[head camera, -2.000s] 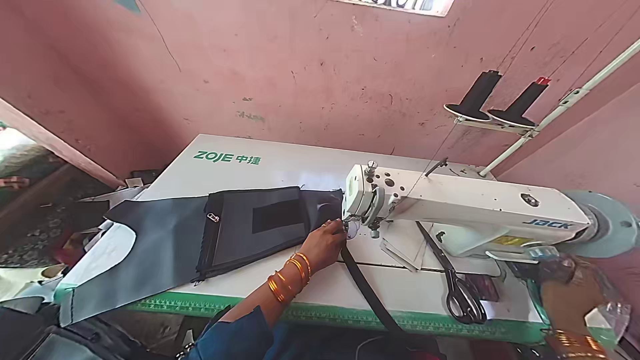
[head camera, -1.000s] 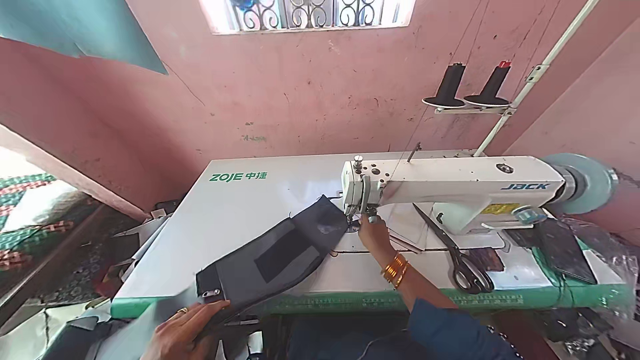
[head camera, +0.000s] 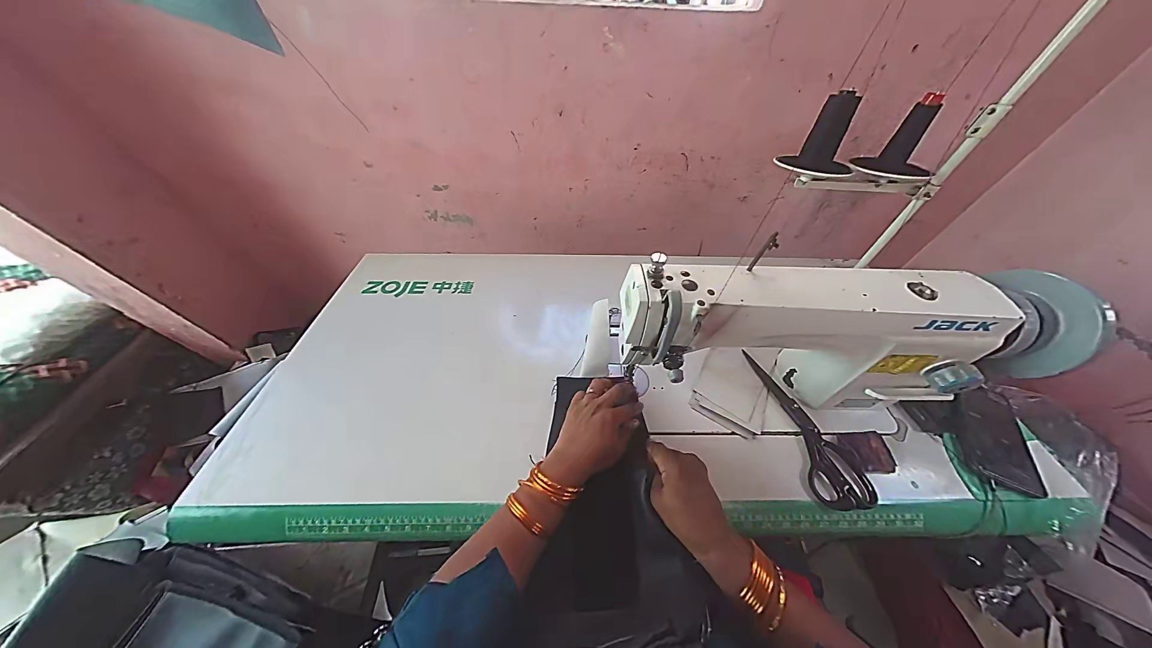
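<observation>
A black fabric piece (head camera: 594, 540) runs from the needle area of the white Jack sewing machine (head camera: 828, 306) over the table's front edge. My left hand (head camera: 598, 427) lies on its upper end, fingers bent, just below the presser foot, pressing the fabric. My right hand (head camera: 688, 495) grips the right edge of the same piece, a little lower and nearer to me. Orange and gold bangles circle both wrists. The lower end of the fabric hangs off the table toward my lap.
Black-handled scissors (head camera: 837, 468) lie right of my hands, beside pale card pieces (head camera: 731, 387) and a small dark patterned item (head camera: 866, 452). Two black thread cones (head camera: 828, 133) stand on a rack behind. The white tabletop (head camera: 405, 405) has a green measuring edge. Dark fabric (head camera: 207, 603) is heaped lower left.
The black piece, earlier slanting leftward across the table, now points toward me. My left hand has moved from its lower left end up beside the needle; my right hand has come down from the machine head.
</observation>
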